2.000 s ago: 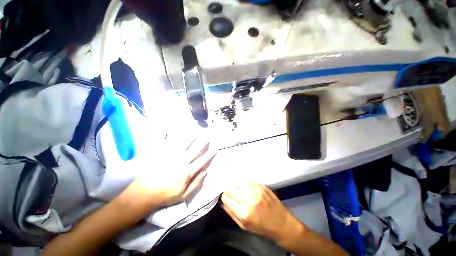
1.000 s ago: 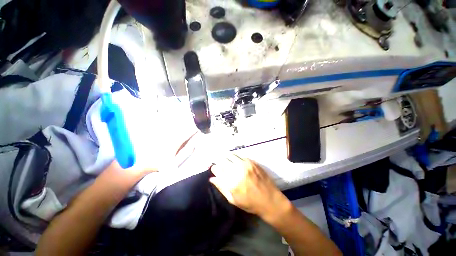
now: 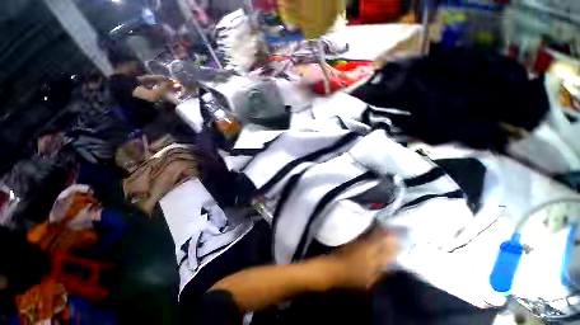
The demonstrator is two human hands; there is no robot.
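Observation:
My left hand [image 3: 375, 255] is blurred and reaches in from the lower left. It lies at the near edge of the pale garment body with black strips [image 3: 318, 168], beside a brightly lit stretch of cloth. Whether its fingers hold the cloth cannot be told. A black fabric panel [image 3: 420, 299] lies below the hand. A blue tool or light fitting [image 3: 507, 265] stands at the right under the glare. My right hand is not in view.
A black cloth pile [image 3: 458, 95] lies behind the garment. White and black pieces [image 3: 197, 222] hang at the left. An orange stool [image 3: 79, 274] stands lower left. Another person [image 3: 143, 89] sits at the back left. Red cloth [image 3: 343, 76] lies further back.
The view has swung left, so the machine head and phone are out of the picture and the blue fitting is now at the right. My right hand has left the view.

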